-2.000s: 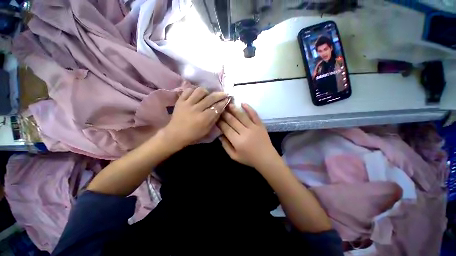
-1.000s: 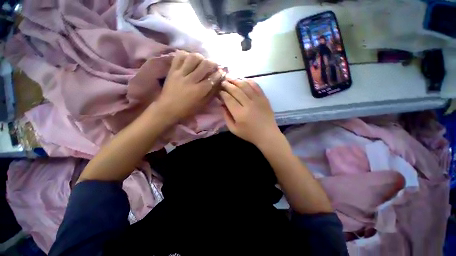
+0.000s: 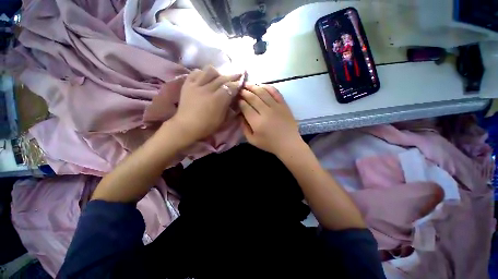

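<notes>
A large dusty-pink garment [image 3: 87, 71] lies bunched on the table to the left of the needle area. White fabric [image 3: 158, 35] lies along its upper side. My left hand [image 3: 207, 103] lies on the pink cloth and pinches a folded seam edge [image 3: 243, 79] with its fingertips; a ring shows on one finger. My right hand [image 3: 267, 115] pinches the same edge from the right, its fingertips touching those of my left hand. The edge is just below the sewing machine's dark presser parts [image 3: 259, 34]. Bright glare hides the needle point, and my fingers cover most of the edge.
A black smartphone [image 3: 347, 54] with a lit screen lies right of the needle. A dark reddish-purple item [image 3: 427, 53] and a black strapped item [image 3: 469, 68] lie further right. Garment heaps sit below the table edge at lower right [image 3: 398, 201] and lower left [image 3: 49, 218].
Both hands and the pinched edge have moved up from the table's front edge within the picture; the view has also shifted. The dark label on the cloth no longer shows. The phone screen picture differs.
</notes>
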